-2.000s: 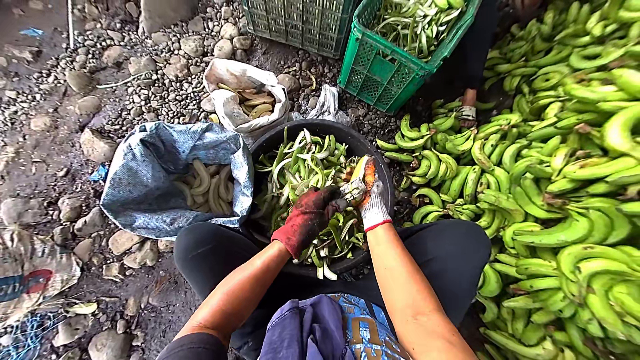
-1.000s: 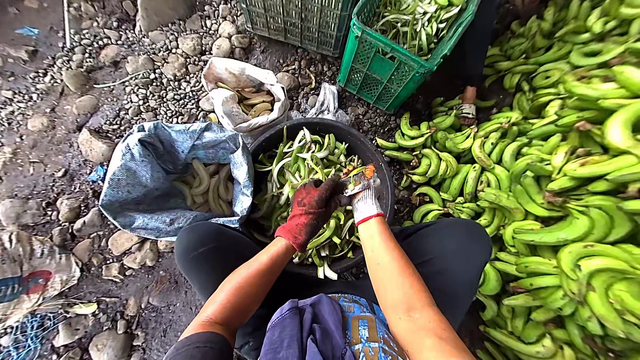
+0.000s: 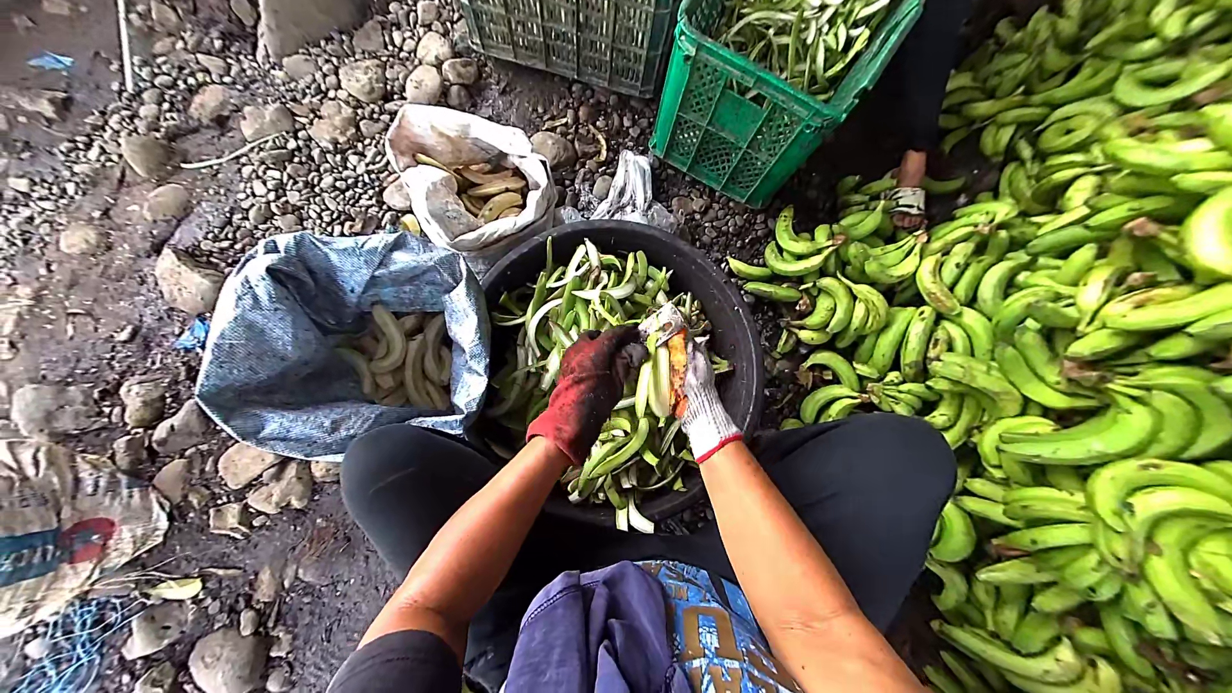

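Note:
My left hand [image 3: 589,390], in a red and dark glove, is curled over a black tub [image 3: 746,337] and grips what looks like a green banana [image 3: 658,380], mostly hidden. Close on its right, my right hand [image 3: 705,404], in a white knitted glove with a red cuff, holds an orange-handled tool [image 3: 679,371]; a pale, worn part shows at its top end, its edge unclear. Green banana peels [image 3: 616,457] heap in the tub below both hands. Peeled bananas [image 3: 409,361] lie inside a blue woven sack [image 3: 289,356] left of the tub.
Green bananas [image 3: 1078,385] pile up on the right, near another person's foot [image 3: 908,197]. A green crate [image 3: 741,135] of peels and a darker crate [image 3: 577,43] stand beyond the tub. A white sack [image 3: 462,154] holds yellowish-brown pieces. Stones [image 3: 188,279] cover the left ground.
My hands stay over the tub, with small shifts of both. The orange handle shows more fully and more upright now than one second ago.

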